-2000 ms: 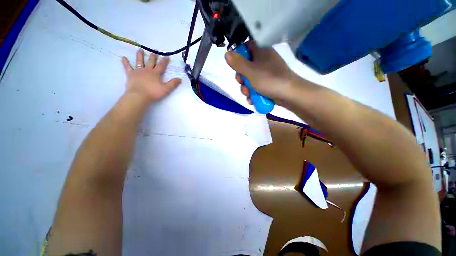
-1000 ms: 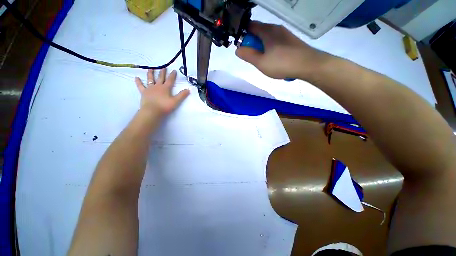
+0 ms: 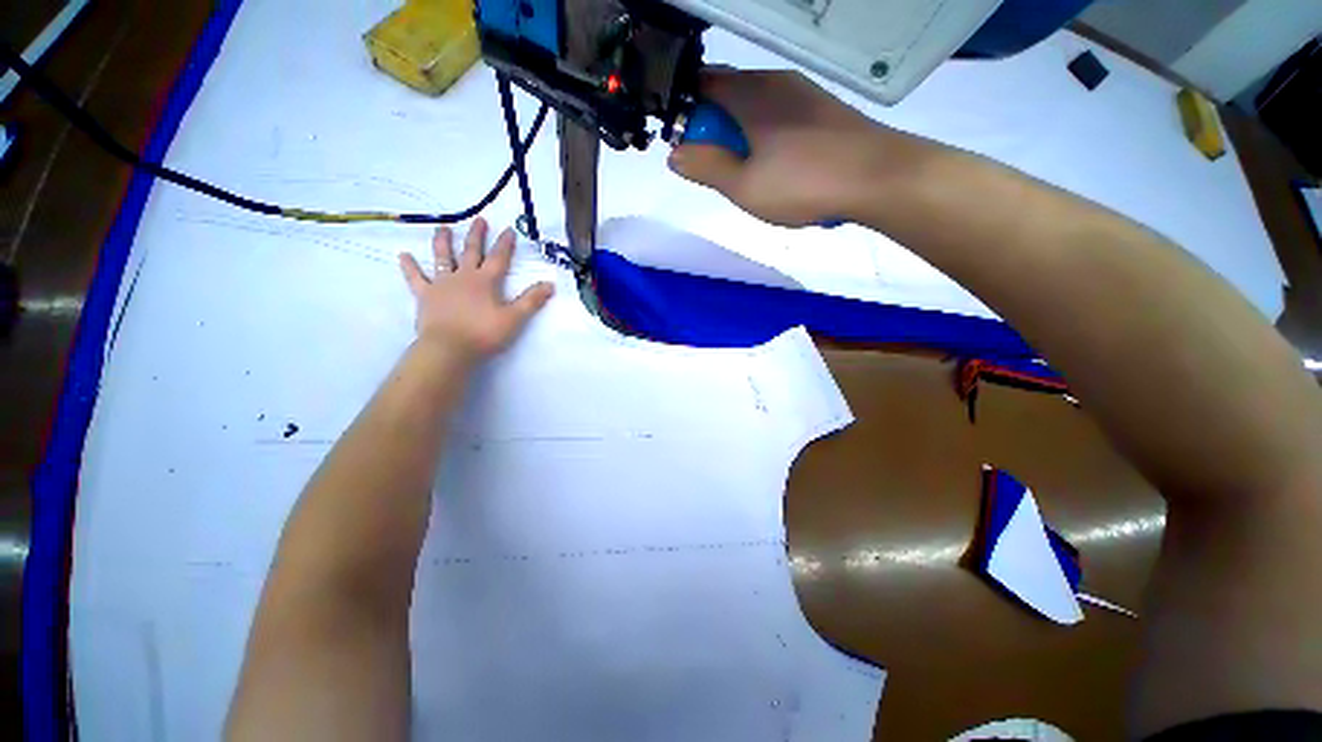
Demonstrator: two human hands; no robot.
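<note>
The cutting machine [image 3: 602, 73] stands upright on the lay at the top centre, partly cut off by the frame's top edge. Its knife blade [image 3: 580, 189] meets the paper marker [image 3: 609, 507] at a curved cut, where the blue fabric lay [image 3: 696, 307] shows beside it. My right hand [image 3: 776, 145] is closed round the blue handle [image 3: 715, 131] under the motor. My left hand [image 3: 471, 297] lies flat on the paper left of the blade, fingers spread, holding nothing. The base plate is mostly hidden.
A yellow weight [image 3: 423, 44] lies on the paper at the top left. A black power cable [image 3: 232, 197] crosses the left side. A blue-and-white offcut [image 3: 1032, 554] lies on the brown table [image 3: 899, 507]. A dark weight [image 3: 1087, 68] and another yellow block [image 3: 1200, 123] lie top right.
The view has shifted, so more of the lay and the yellow weight show. My left hand stays flat and my right hand stays on the handle. The blade remains at the curved cut.
</note>
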